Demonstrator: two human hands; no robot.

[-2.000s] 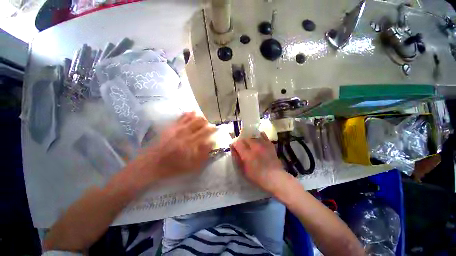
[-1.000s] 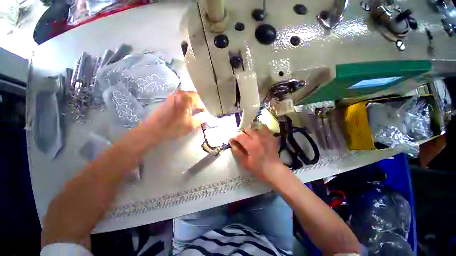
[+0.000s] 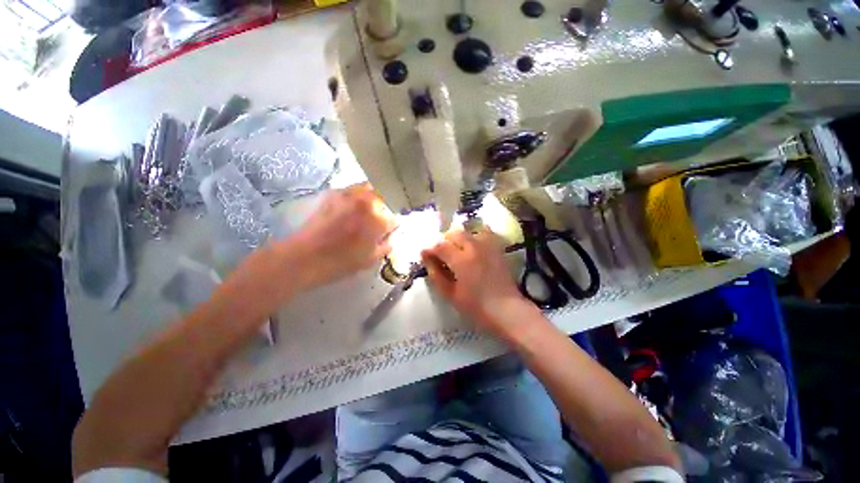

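The cream sewing machine head [image 3: 509, 85] stands above a brightly lit needle area [image 3: 415, 234]. My left hand [image 3: 344, 231] is at the left side of this lit spot with its fingers bent; glare hides what is in them. My right hand [image 3: 471, 269] is just right of it, thumb and fingers bent close together at a small dark-ended piece. A thin grey strip [image 3: 385, 307] lies on the table just in front of the hands, its upper end near a dark curved part. Black-handled scissors [image 3: 556, 269] lie right of my right hand.
White-patterned grey panels [image 3: 269, 156] lie at the left, beside a heap of grey tabs with shiny ends [image 3: 158, 189]. A plain panel [image 3: 99, 236] lies at the far left. A yellow box [image 3: 671, 226] with plastic bags stands right. A blue crate [image 3: 769, 330] is below the table edge.
The view has shifted slightly. Compared with two seconds ago, the thin grey strip shows in front of the needle area. Both hands stay close to the needle area.
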